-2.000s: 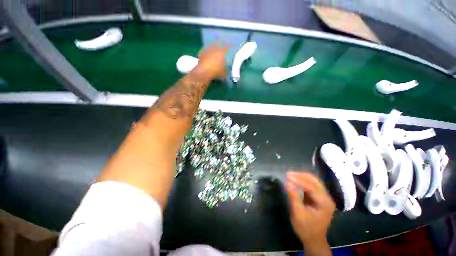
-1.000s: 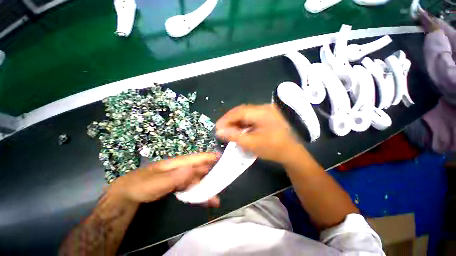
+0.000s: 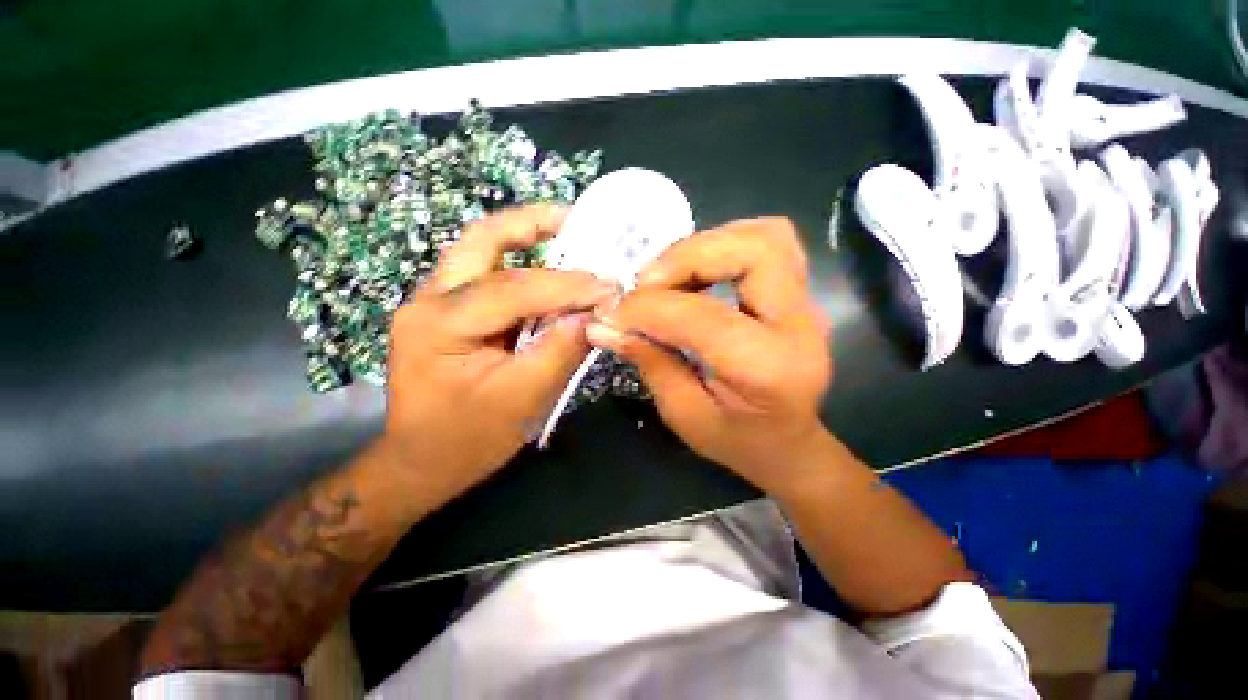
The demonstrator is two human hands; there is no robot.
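Note:
A white curved plastic shell [image 3: 627,216] is held over the black bench, its round head up and away from me and its narrow tail down toward me. My left hand [image 3: 479,335] grips it from the left. My right hand [image 3: 739,335] is at its right side, with thumb and fingertips meeting my left fingertips at the shell's middle. The fingers hide the middle of the shell and whatever is pinched there. A loose pile of small green and silver circuit boards [image 3: 390,226] lies behind and left of the hands.
White shells [image 3: 1020,233] lie in an overlapping heap on the right of the black bench [image 3: 164,410]. A pale rail [image 3: 767,58] and green belt [image 3: 548,21] run behind. A single board [image 3: 179,242] lies far left. A person's sleeve [image 3: 1222,410] shows at the right edge.
The shell has turned from lying aslant to head-up, and both hands now meet at its middle. Earlier my left hand reached over the belt. The view has shifted, and the belt shells are out of view.

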